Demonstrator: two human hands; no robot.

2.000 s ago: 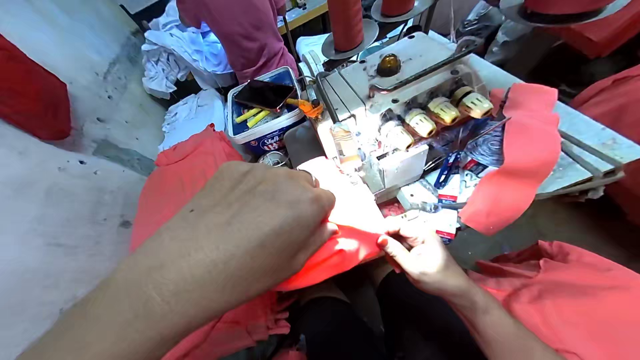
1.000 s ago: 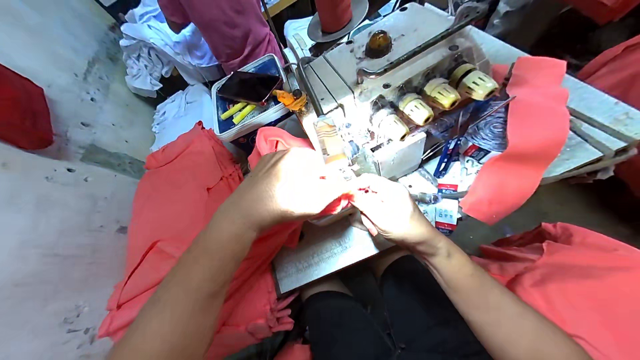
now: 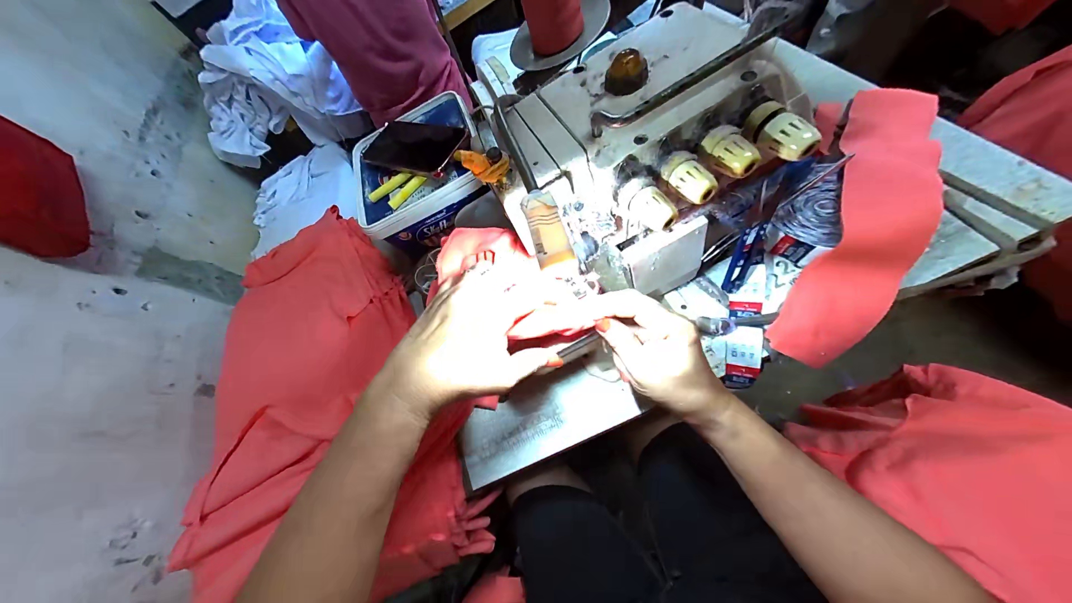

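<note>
Under the bright lamp of an overlock sewing machine [image 3: 670, 251], a coral-red fabric piece [image 3: 481, 247] lies bunched at the needle area. My left hand [image 3: 461, 339] presses on it from the left, fingers spread over the cloth and thumb pointing right. The fabric's right edge is pinched between the thumb and fingers of my right hand [image 3: 662, 347], just in front of the presser area. Glare hides the needle and the fingertips of my left hand. Below both hands is the metal machine plate [image 3: 536, 427]. A coral fabric strip [image 3: 892, 218] hangs over the machine's right side.
Coral garments [image 3: 310, 335] are heaped at the left, and more coral fabric [image 3: 955, 452] lies at the lower right. A plastic tub [image 3: 377, 219] holds a phone [image 3: 414, 149] and yellow sticks. Yellow tension knobs [image 3: 729, 151] line the machine. Behind the tub is a person's maroon clothing [image 3: 385, 50].
Two seconds ago my left fist held the fabric nearer to me, covering the plate. Now my left hand lies spread at the machine, and the plate shows below my hands.
</note>
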